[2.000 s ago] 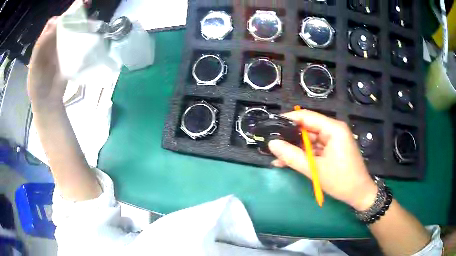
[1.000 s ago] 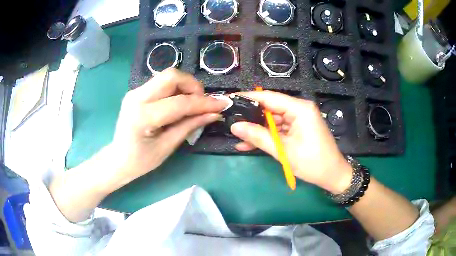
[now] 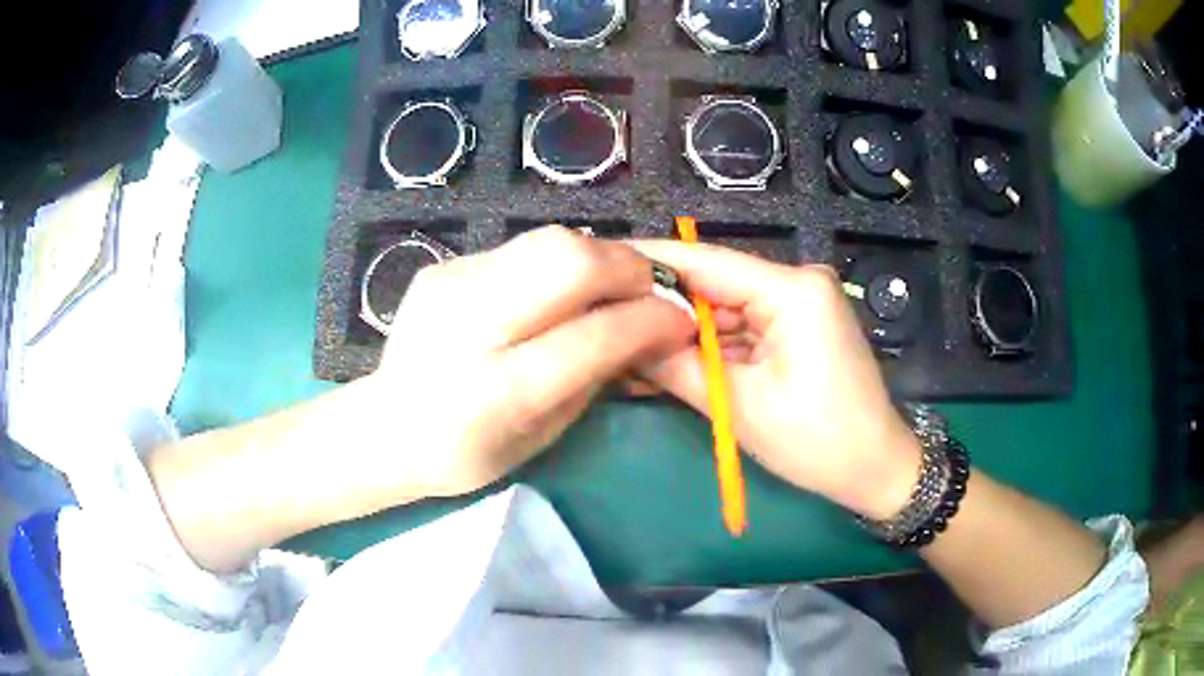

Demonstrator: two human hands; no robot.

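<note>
My right hand [image 3: 805, 370] holds a watch part [image 3: 666, 275], mostly hidden behind the fingers, with only a small dark edge showing. An orange stick [image 3: 720, 396] is also kept in my right hand, slanting down past the palm. My left hand [image 3: 528, 343] reaches over the part with its fingertips on it. A bit of white wiping cloth [image 3: 676, 301] shows at these fingertips. The hands meet above the front row of the black foam tray [image 3: 656, 209], which holds silver-rimmed watch cases [image 3: 576, 137] and black round parts [image 3: 871, 155].
A solvent bottle [image 3: 227, 112] with its flip top open stands upper left. Papers [image 3: 93, 284] lie at the left, above a blue bin [image 3: 37, 581]. A pale green tool cup [image 3: 1116, 145] stands upper right. The green mat [image 3: 660, 515] runs under the tray. Part of another person's arm [image 3: 1175, 574] shows lower right.
My left hand came from the bottle at the upper left to the part, then moved right across it, covering it more. My right hand keeps the part and the stick.
</note>
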